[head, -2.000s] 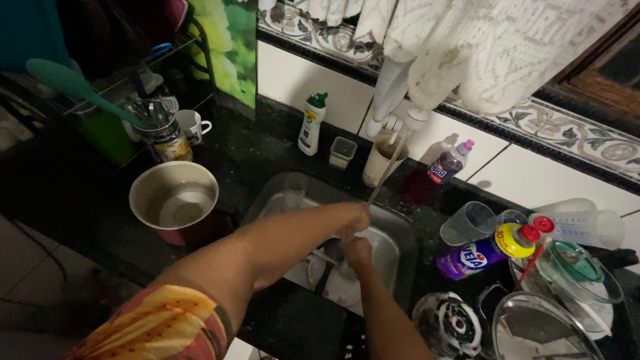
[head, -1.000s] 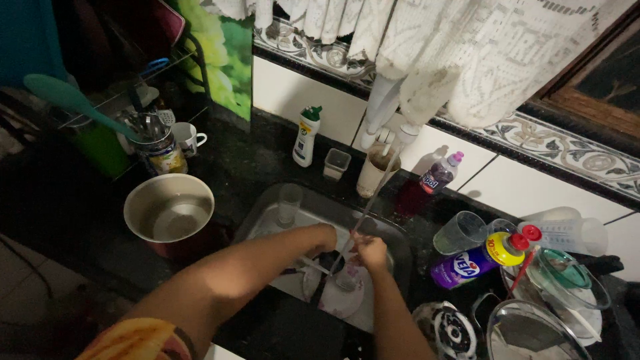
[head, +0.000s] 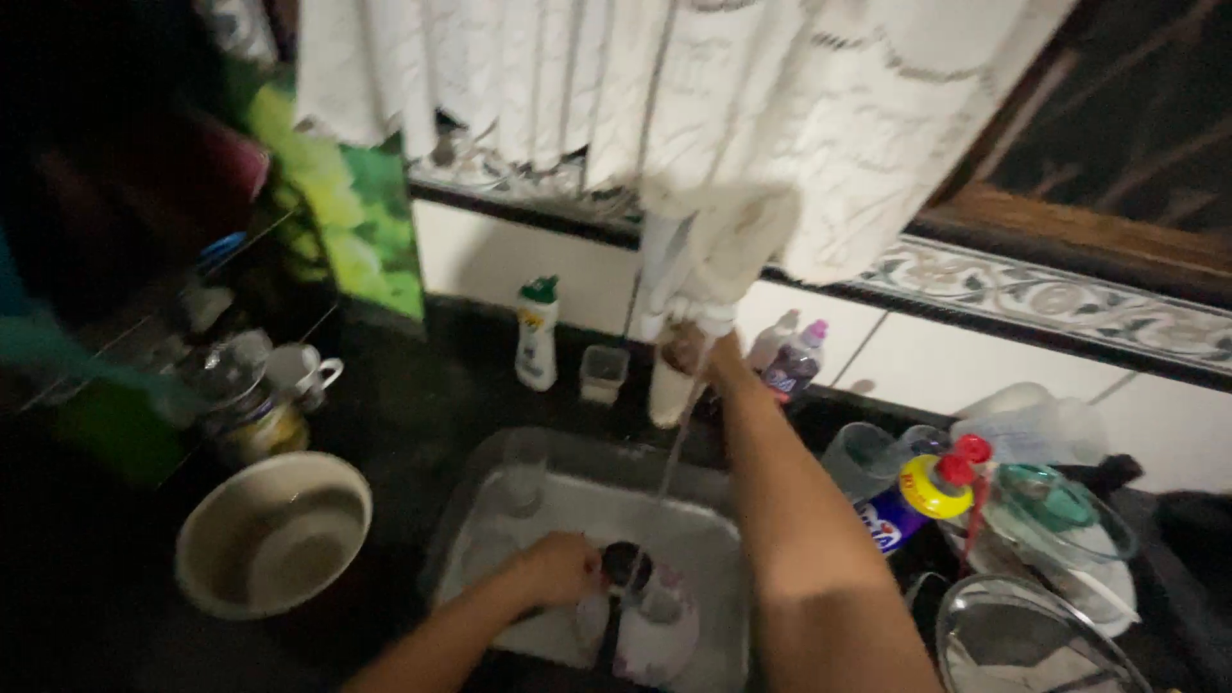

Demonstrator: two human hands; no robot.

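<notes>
In the steel sink, my left hand is curled beside a dark round utensil head; blur hides whether it grips anything. A patterned plate and a small clear cup lie just right of it. Another clear cup stands at the sink's back left. My right hand reaches behind the thin stream of water, near the tap and a tall pale container. Its fingers are mostly hidden.
A pot with liquid and a white mug are at left. Behind the sink stand a white bottle, a small clear tub and a purple detergent bottle. Another purple bottle and stacked dishes are at right.
My right hand has moved from over the sink up and back to the tap area. My left hand remains in the sink. The view has shifted and blurred.
</notes>
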